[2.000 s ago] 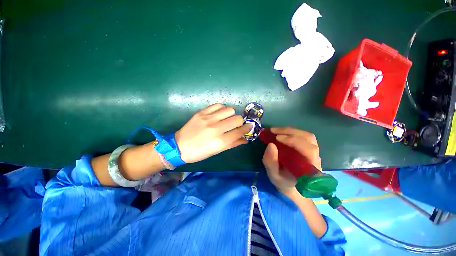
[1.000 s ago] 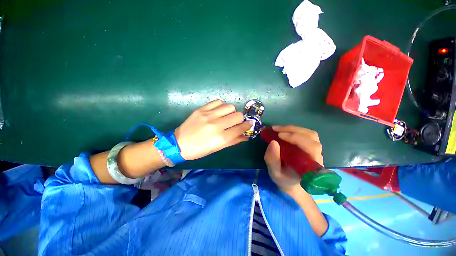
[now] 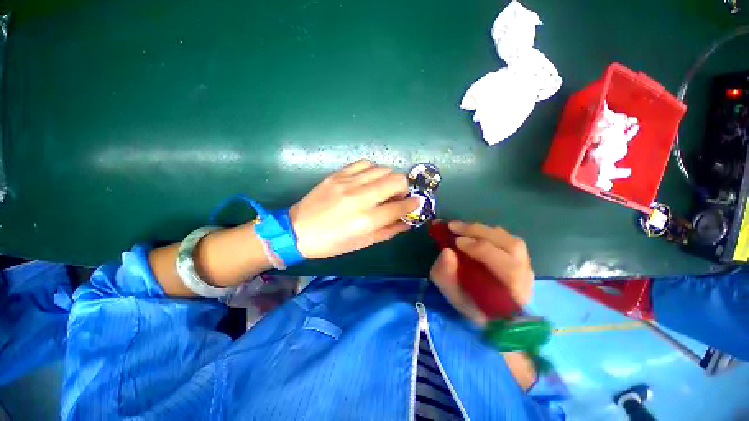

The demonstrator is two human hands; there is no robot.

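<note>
My left hand [image 3: 353, 210], with a blue strap at the wrist, holds the near board of a joined pair of small round circuit boards [image 3: 424, 178] with its fingertips on the green bench. My right hand [image 3: 484, 267] grips the red glue syringe [image 3: 486, 284], its tip pointing up and left, close to the near board's right edge. Whether the tip touches the board cannot be told. The green adapter [image 3: 517, 333] at the syringe's rear end is blurred.
A crumpled white tissue [image 3: 513, 82] lies on the bench [image 3: 205, 99]. A red bin [image 3: 567, 136] holds white tissue. Another round board [image 3: 655, 220] lies beside the black dispenser [image 3: 727, 156]. A blue sleeve [image 3: 702, 308] is at the right edge.
The syringe has tilted steeper, its green rear end swinging down and left, and its tip has shifted slightly down. The left hand still holds the boards. The whole view has shifted slightly.
</note>
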